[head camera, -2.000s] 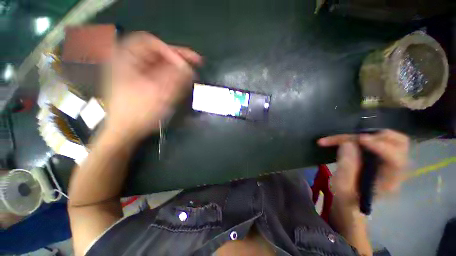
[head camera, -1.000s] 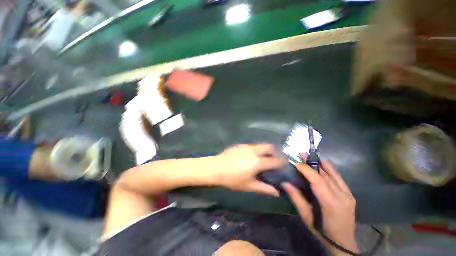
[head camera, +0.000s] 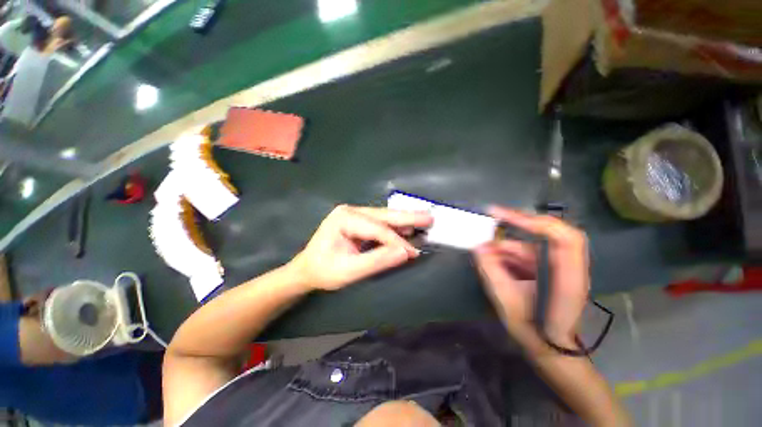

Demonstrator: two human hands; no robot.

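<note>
A white display module with a thin dark upper edge is held slightly tilted above the dark mat; whether a phone housing lies under it cannot be told. My left hand pinches its left end. My right hand touches its right end with thumb and fingertips and also holds the soldering iron, black handle through the hand, thin metal tip pointing away from me, off the module. A fanned stack of white modules with orange edges lies at left.
A reddish slab lies beside the stack. A tan tip-cleaning pot and a cardboard box are at right. A white fan and a person's blue sleeve are at lower left. The green conveyor runs beyond the pale bench edge.
My hands have moved apart to the two ends of the white piece, now seen as a long rectangle. The iron tip has left it and points away. Earlier, the left hand was empty above the mat.
</note>
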